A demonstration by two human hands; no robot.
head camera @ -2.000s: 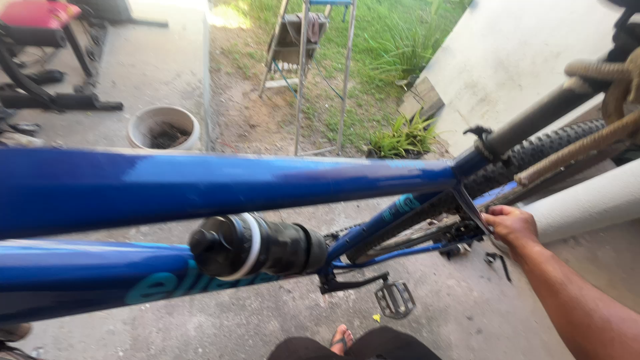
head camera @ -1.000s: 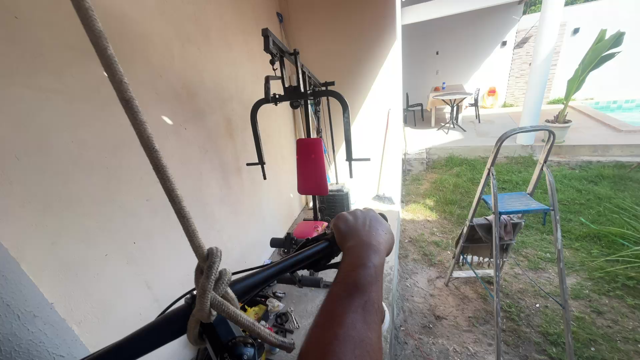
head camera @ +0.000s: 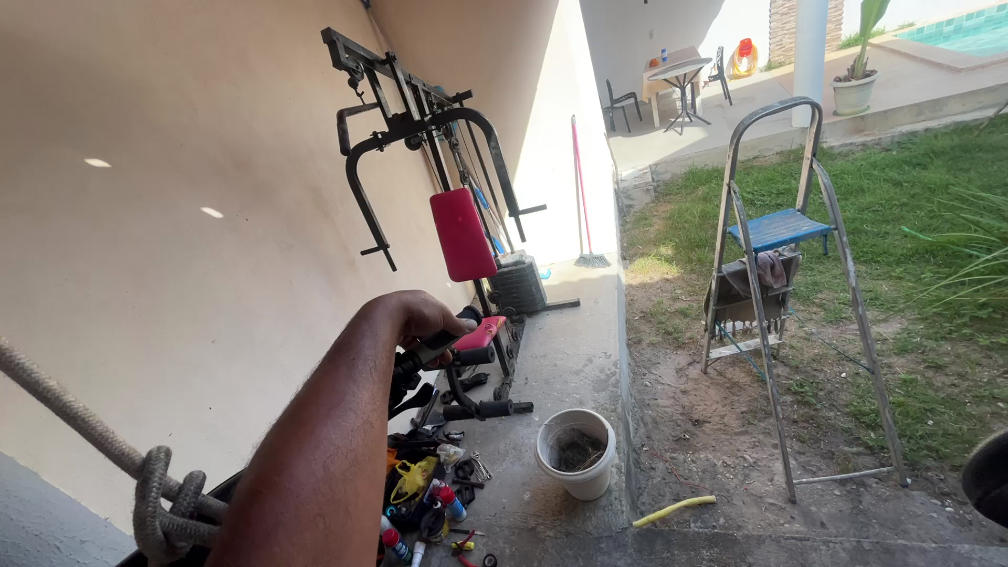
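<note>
My left hand [head camera: 429,319] is closed around the black handlebar grip [head camera: 465,316] of a bicycle, with the wrist bent and the forearm crossing the lower middle of the view. The grip's end shows past the hand. Beneath the hand is a dark lever-like part [head camera: 411,402]. A thick knotted rope [head camera: 169,504] runs from the left edge down to a dark bar at the lower left. My forearm hides much of the bicycle. My right hand is out of view.
Tools, spray cans and bags [head camera: 413,480] lie on the concrete beyond my forearm. A white bucket [head camera: 594,480], a yellow tube [head camera: 673,510], a multi-gym [head camera: 465,236] and a stepladder [head camera: 780,232] stand or lie farther off. A wall [head camera: 197,260] rises at left.
The view has swung far from the bicycle frame. Two seconds ago my right hand was at the frame near the seat tube; it is now out of view. My left hand stays on the grip since one second ago.
</note>
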